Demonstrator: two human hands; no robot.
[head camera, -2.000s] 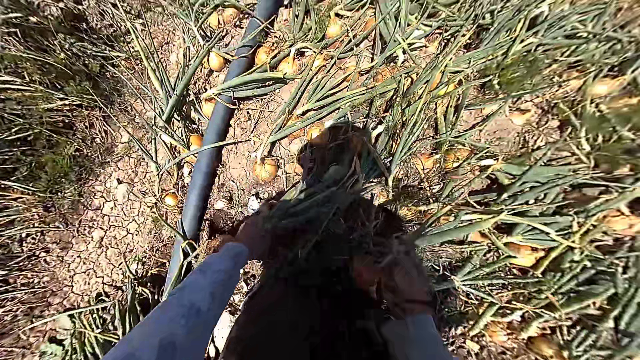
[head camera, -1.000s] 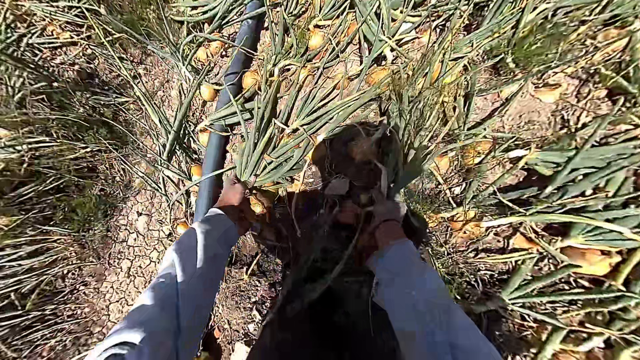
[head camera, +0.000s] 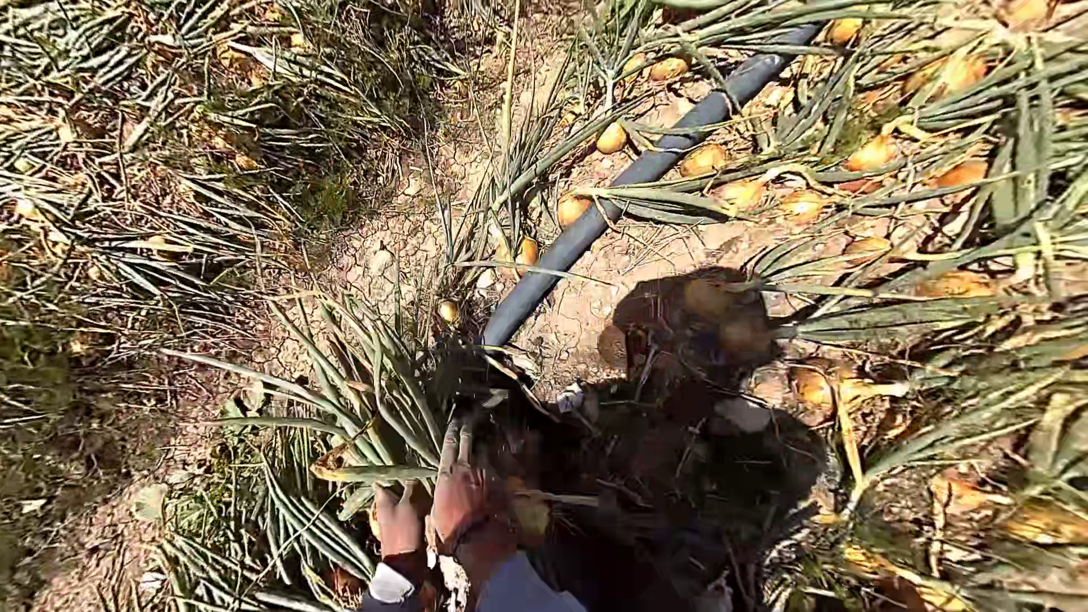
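Low in the head view, my left hand (head camera: 399, 520) touches the base of a bunch of green onion leaves (head camera: 365, 404). Close beside it on the right is my right hand (head camera: 461, 501), its visible fingers stretched over the edge of the same bunch. Whether either hand grips the leaves is unclear, as shadow and blur hide parts of both. A yellow onion bulb (head camera: 531, 512) shows dimly just right of my right hand. More onion bulbs (head camera: 704, 160) with long green tops lie on the soil at the upper right.
A dark hose or pipe (head camera: 654, 161) runs diagonally from the upper right to near the bunch. Cracked dry soil (head camera: 374, 246) lies left of it, with flattened onion leaves (head camera: 127, 212) further left. My dark shadow covers the ground right of my hands.
My hands, apart a second ago with the left at onion tops beside the pipe, are now close together at a leafy bunch left of the pipe's near end. The view has turned and shifted left.
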